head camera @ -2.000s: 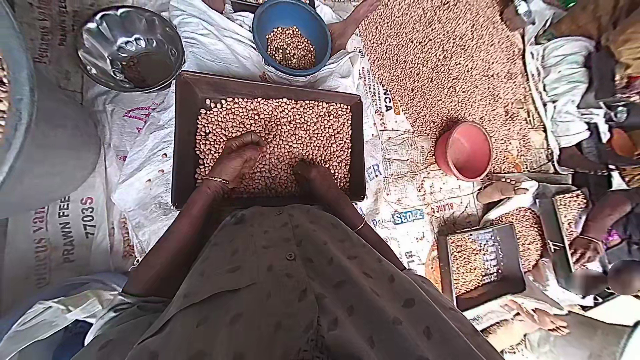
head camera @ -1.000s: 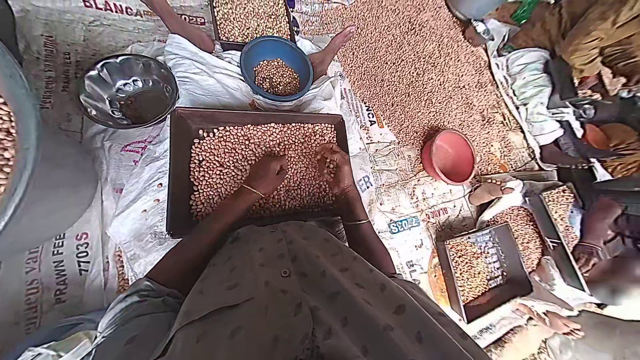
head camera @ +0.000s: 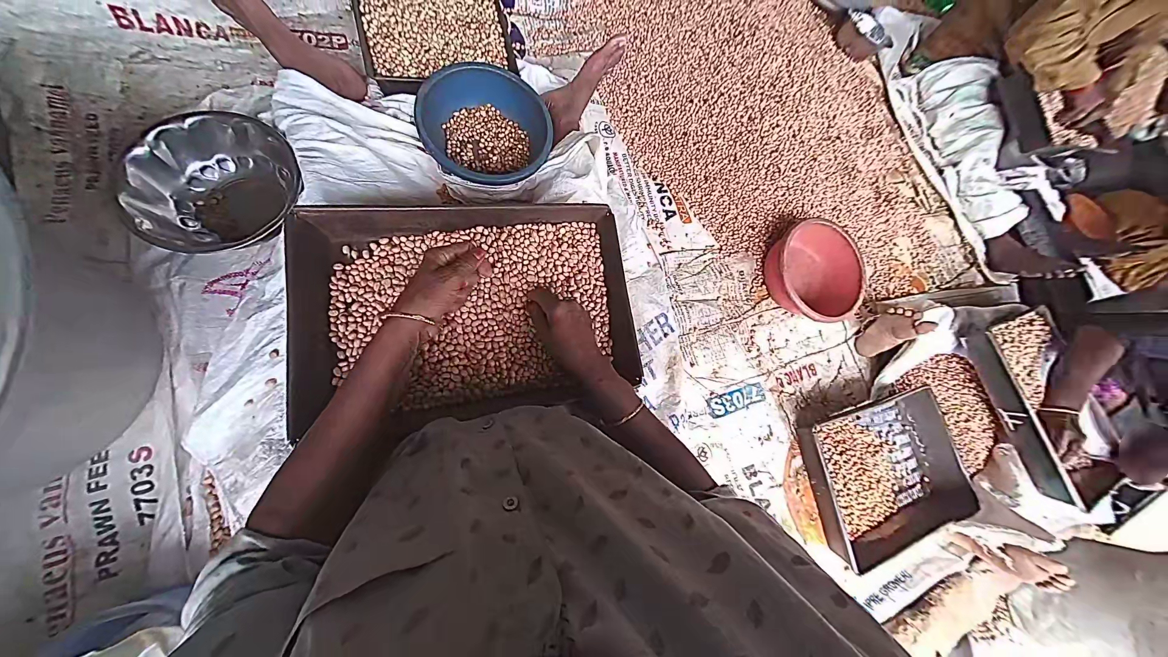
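Note:
A dark rectangular tray [head camera: 306, 319] lies before me with a layer of pinkish-brown nuts or beans [head camera: 493, 338] in it. Over the left-centre of the layer is my left hand [head camera: 447, 278], its fingers bent together; whether something small is between them cannot be made out. My right hand [head camera: 566, 333] rests lower at the right part of the tray, fingertips pointing down among the nuts. A thin bangle circles each wrist. Beyond the far rim stands a blue bowl [head camera: 429, 114] partly filled with browner nuts, and left of the tray is a shiny fluted metal bowl [head camera: 265, 192] with a little dark matter inside.
A red plastic tub [head camera: 785, 274] stands to the right, beside a wide spread of nuts [head camera: 730, 119]. Printed woven sacks [head camera: 730, 365] cover the ground. Another person's bare feet [head camera: 584, 78] flank the blue bowl. Co-workers with trays [head camera: 944, 474] sit at the right. A large grey container [head camera: 82, 338] is at the left.
My left hand has moved left and up from the middle of the tray. My right hand, raised with spread fingers one second ago, is now lower with its fingertips down at the nuts.

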